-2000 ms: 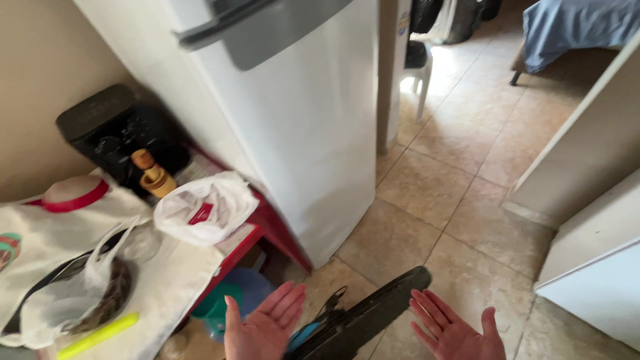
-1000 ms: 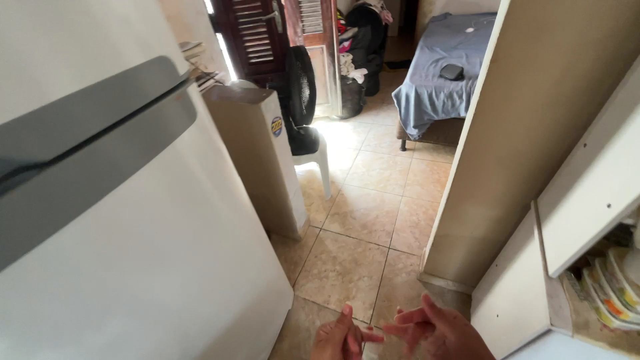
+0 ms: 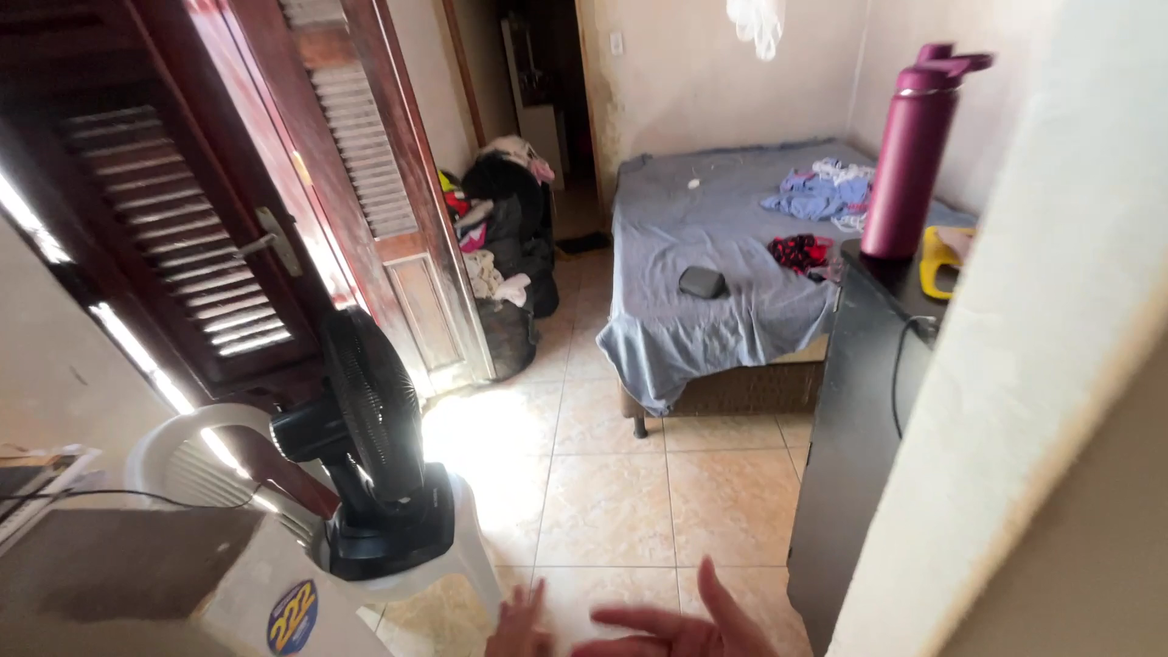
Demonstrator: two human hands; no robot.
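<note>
My left hand point(image 3: 520, 625) is at the bottom edge of the head view, partly cut off, with fingers raised and nothing in it. Just right of it, my right hand point(image 3: 680, 625) is blurred, its thumb up and fingers pointing left, also holding nothing. The two hands are apart, over the tiled floor point(image 3: 611, 502). Nearest to my left hand stands a white plastic chair point(image 3: 470, 538) with a black electric fan point(image 3: 374, 438) on its seat. To the right of my right hand is a dark cabinet point(image 3: 844, 438) bearing a maroon metal water bottle point(image 3: 912, 164).
A bed with a blue-grey sheet point(image 3: 712, 338) holds clothes point(image 3: 821, 192) and a small dark case point(image 3: 702, 282). Louvred wooden doors point(image 3: 182, 201) are at left, near piled clothes and bags point(image 3: 511, 246). A wall edge point(image 3: 1004, 383) borders the right; a pale box-like surface point(image 3: 119, 557) is lower left.
The view has moved forward past the refrigerator towards the bed and fan. My hands, palms up and wide apart two seconds ago, are now closer together.
</note>
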